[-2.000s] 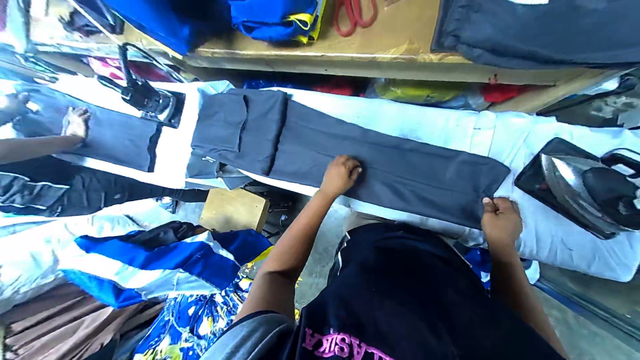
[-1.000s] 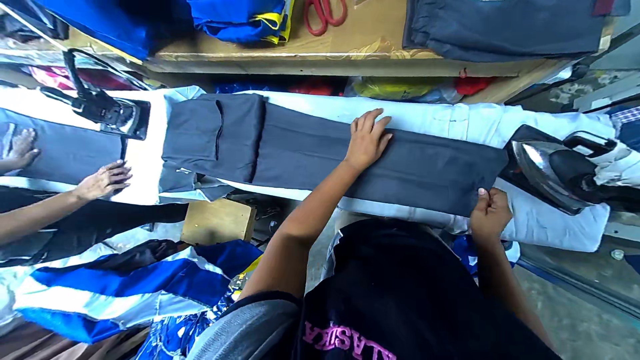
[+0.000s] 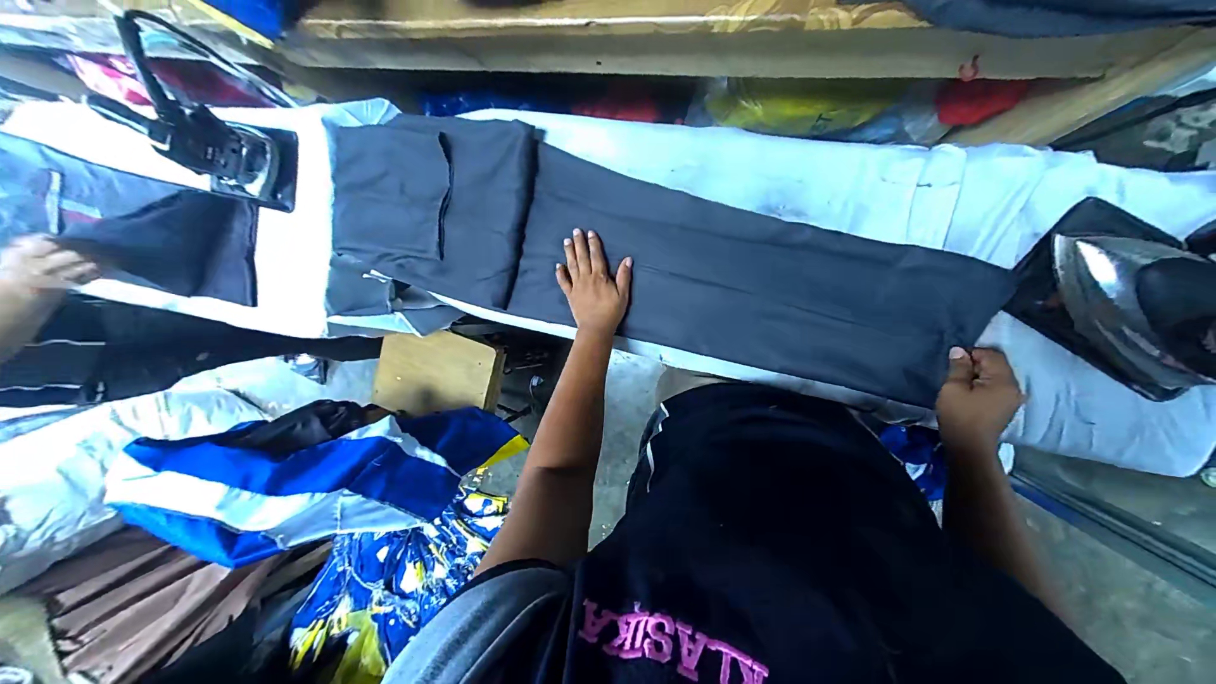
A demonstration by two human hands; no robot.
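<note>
Dark grey trousers (image 3: 760,271) lie stretched along a long ironing board with a white cloth cover (image 3: 750,161). My left hand (image 3: 597,285) rests flat on the leg, fingers apart, holding nothing. At the narrow right end, my right hand (image 3: 978,394) pinches the near corner of the hem between thumb and fingers. An iron (image 3: 1130,299) sits on a dark rest just right of that hem. The trousers' left part is folded over and shows a pocket slit.
At the left, a co-worker's hand (image 3: 43,266) touches another dark garment (image 3: 190,242), near a second iron (image 3: 218,152). A wooden shelf (image 3: 665,47) runs behind the board. Below stand a wooden stool (image 3: 437,370) and a heap of blue and white fabric (image 3: 313,475).
My left hand has shifted left along the trouser leg since one second ago, from near its far edge, and now lies flat. The right hand stays at the hem. The co-worker's garment has been moved.
</note>
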